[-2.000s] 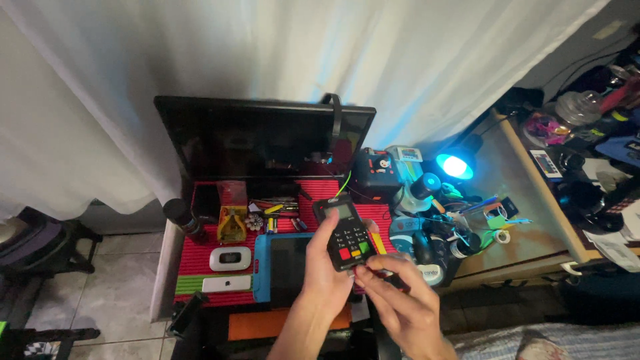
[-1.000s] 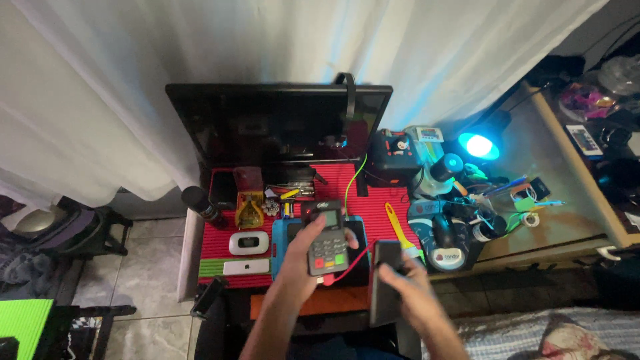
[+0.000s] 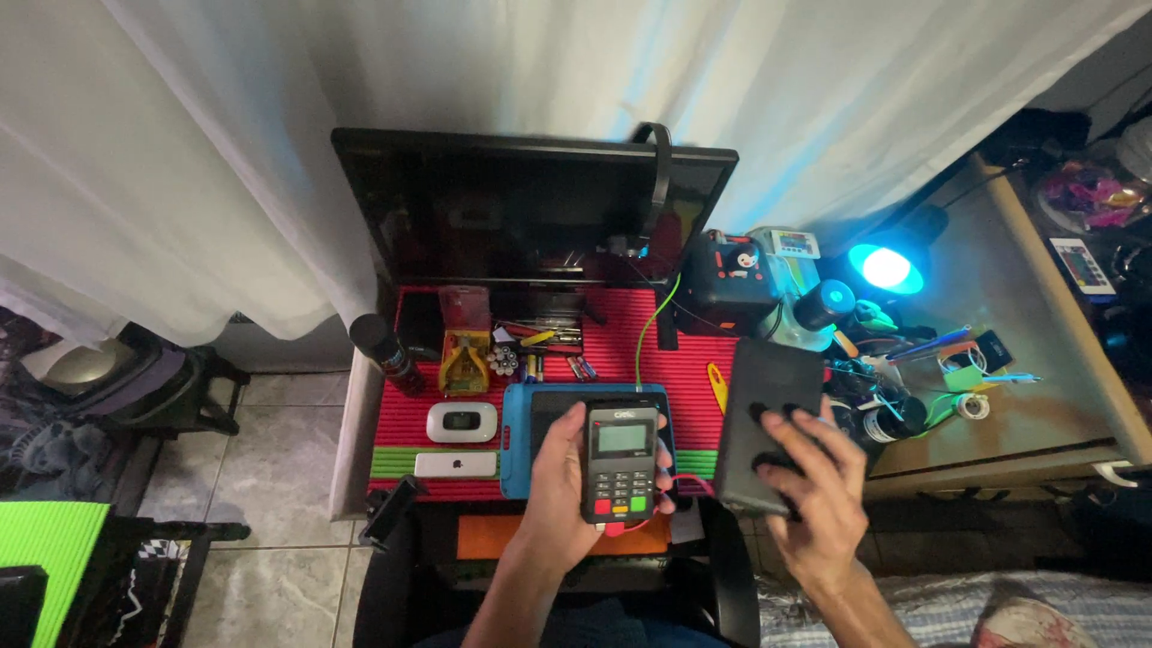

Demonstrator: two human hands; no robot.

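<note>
My left hand holds a black card payment terminal, its small screen and keypad facing up. A red cable runs from the terminal's lower end toward a black rectangular slab-like device; where it ends is hidden. My right hand grips that device by its lower right part, fingers spread over its dark face. Below the terminal lies a blue-framed tablet on the red ribbed mat, with a green cable at its top edge. A yellow tool handle lies left of the device.
A monitor stands at the back. On the left are a white oval device, a white Apple box, a yellow tool case, loose batteries and a black can. Right are a black case, a lit lamp and cluttered bottles.
My right hand, at the terminal's lower end two seconds ago, took hold of the black device by one second ago. The device is now raised higher beside the terminal, its face turned more to view.
</note>
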